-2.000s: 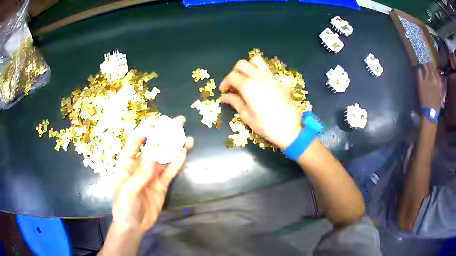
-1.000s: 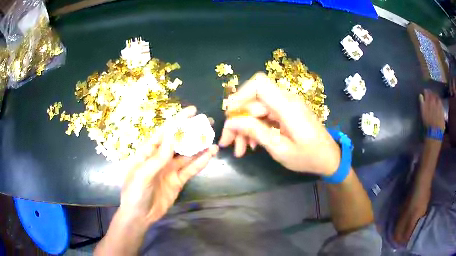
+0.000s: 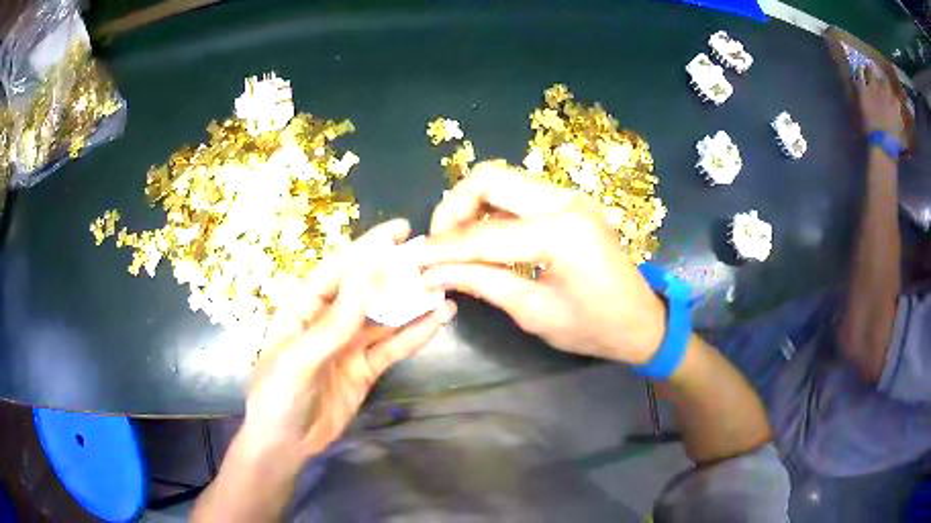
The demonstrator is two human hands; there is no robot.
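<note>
My left hand (image 3: 316, 358) holds a white housing (image 3: 400, 289), glaring bright, between thumb and fingers above the table's near part. My right hand (image 3: 551, 266) is at the housing's right side, its thumb and index fingertips touching it. A contact between these fingertips cannot be made out. The left pile of brass contacts (image 3: 245, 204) lies left of and beyond my left hand. The right pile of contacts (image 3: 602, 169) lies beyond my right hand, which partly covers it. A few loose contacts (image 3: 445, 131) lie between the piles.
A white housing (image 3: 264, 102) stands at the left pile's far edge. Several housings (image 3: 719, 157) lie spaced at the right. A clear bag of contacts (image 3: 63, 102) is upper left. A neighbour's hand (image 3: 880, 107) is over a shallow tray (image 3: 839, 49). A blue stool (image 3: 92, 460) is lower left.
My right hand has moved from the right pile's side to the housing. My left hand brought the housing right, towards it. The neighbour's hand has moved forward onto the tray.
</note>
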